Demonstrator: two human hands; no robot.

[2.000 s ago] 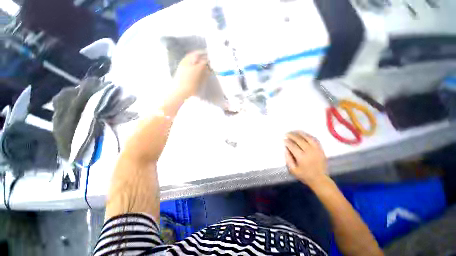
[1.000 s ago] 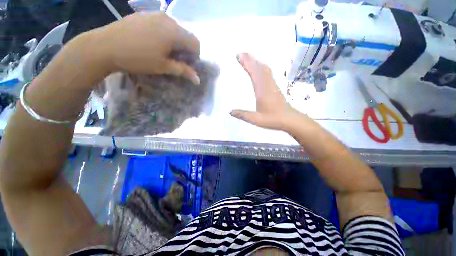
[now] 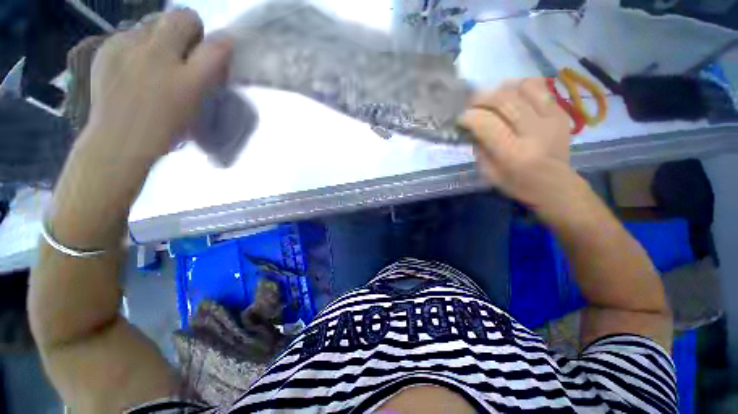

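Observation:
A grey-brown, flecked fabric piece (image 3: 348,73) is stretched between my hands above the white machine table (image 3: 267,154). My left hand (image 3: 158,73), blurred, grips its left end, with a darker grey flap hanging below the fingers. My right hand (image 3: 522,133) holds the right end near the table's front edge. The fabric's middle sags in a curve. The fingertips of my left hand are too blurred to make out exactly. Only a cut-off, blurred bit of the sewing machine (image 3: 433,20) shows at the top.
Scissors with red and yellow-orange handles (image 3: 584,97) lie just right of my right hand. A thin dark tool (image 3: 595,73) and a black flat object (image 3: 665,98) lie further right. Below the table edge are a blue bin (image 3: 235,271) and a grey-brown fabric bundle (image 3: 218,348).
The fabric has gone from a heap under my left hand to a strip stretched between both hands. My right hand, empty before, has taken hold of it. The view has shifted, so the machine is mostly cut off.

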